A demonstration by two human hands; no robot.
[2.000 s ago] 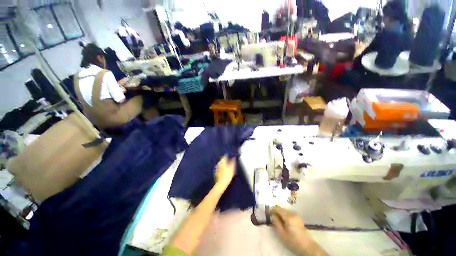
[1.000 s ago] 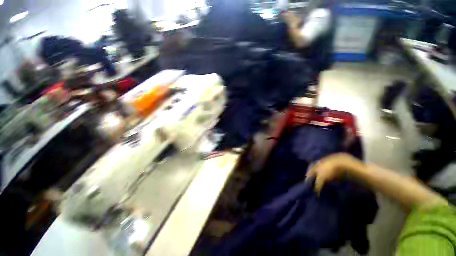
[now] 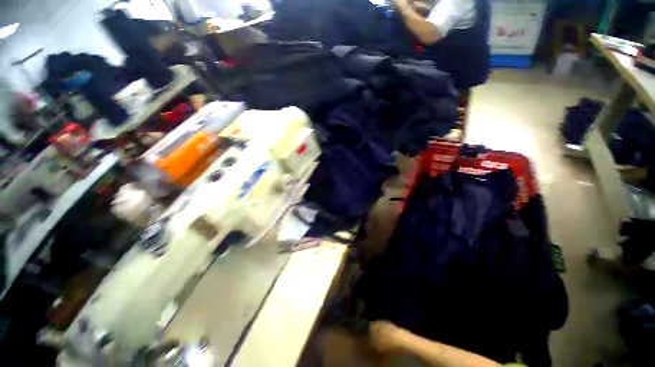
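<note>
A red crate [image 3: 530, 175] stands to the right of the machine table, heaped with dark navy cloth [image 3: 460, 251] that hangs over its near side. My right hand [image 3: 388, 337] is low at the bottom of the picture, against the near part of the dark cloth. It is blurred and its fingers are hidden, so I cannot tell whether it grips the cloth. My left hand is out of the picture.
The white sewing machine [image 3: 251, 190] lies at the left on its table [image 3: 302, 287], with an orange and white box [image 3: 188, 156] behind it. A large dark garment heap [image 3: 359, 93] is beyond the crate. A person [image 3: 460, 32] stands behind it. Another table [image 3: 610, 150] is at the right.
The view has swung from the needle area to the crate. My right hand, earlier on the cloth in the crate, has moved down and left. My left hand has left the picture.
</note>
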